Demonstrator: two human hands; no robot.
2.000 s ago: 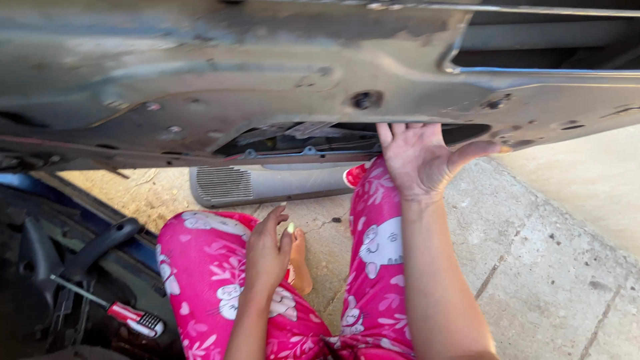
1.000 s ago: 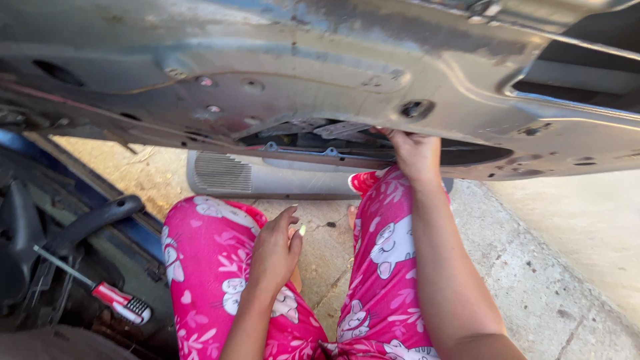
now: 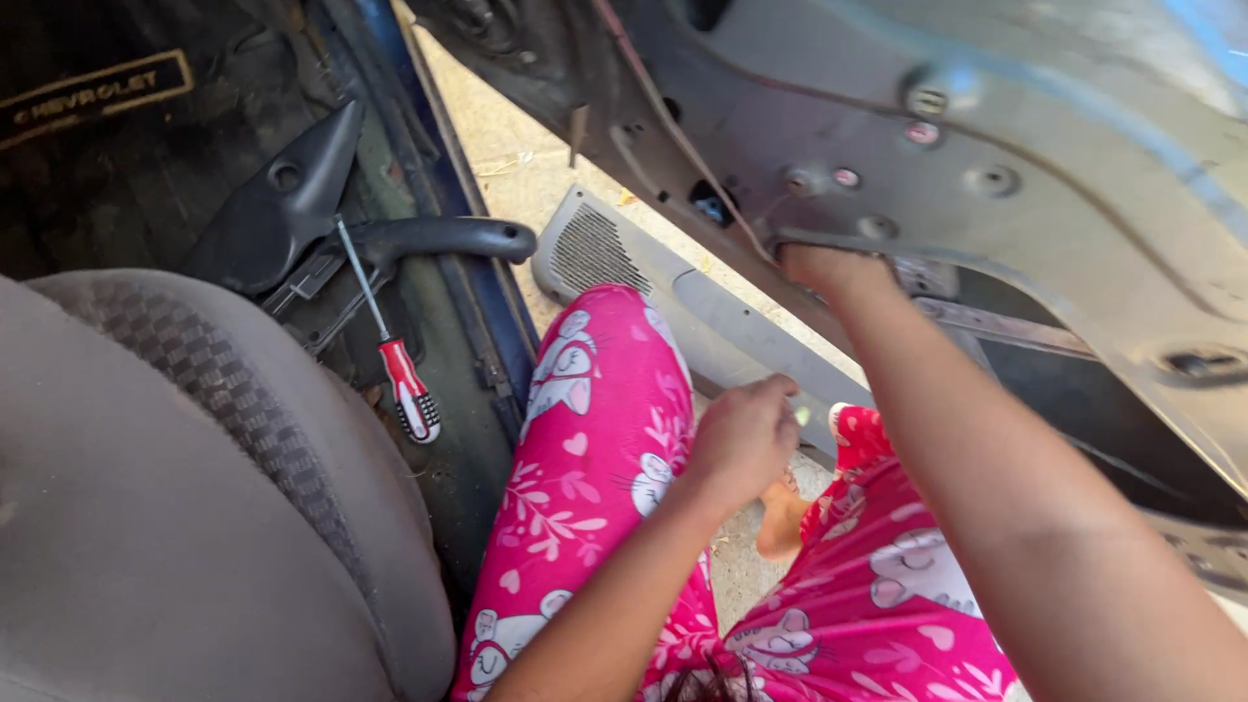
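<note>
The bare metal inner panel of a car door (image 3: 975,195) stands open at the right. My right hand (image 3: 829,268) reaches through its lower opening; only the wrist shows, so the fingers and anything they touch are hidden. Inside the opening a metal rail (image 3: 1014,327) is visible. My left hand (image 3: 751,434) hangs over my knees, fingers loosely bent, with nothing seen in it. Below the door, a grey plastic trim panel with a speaker grille (image 3: 741,331) lies on the ground. A red-handled screwdriver (image 3: 392,370) rests on the car floor beside black plastic trim pieces (image 3: 283,195).
A grey fabric car seat (image 3: 195,487) fills the lower left. The blue door sill (image 3: 487,263) runs between the car floor and the pavement. A black floor mat (image 3: 88,185) lies at the upper left. My legs in pink printed trousers are between seat and door.
The view has swung left, toward the seat. My right hand, outside the opening at first with its palm showing, has gone into the door. My left hand stays over my legs.
</note>
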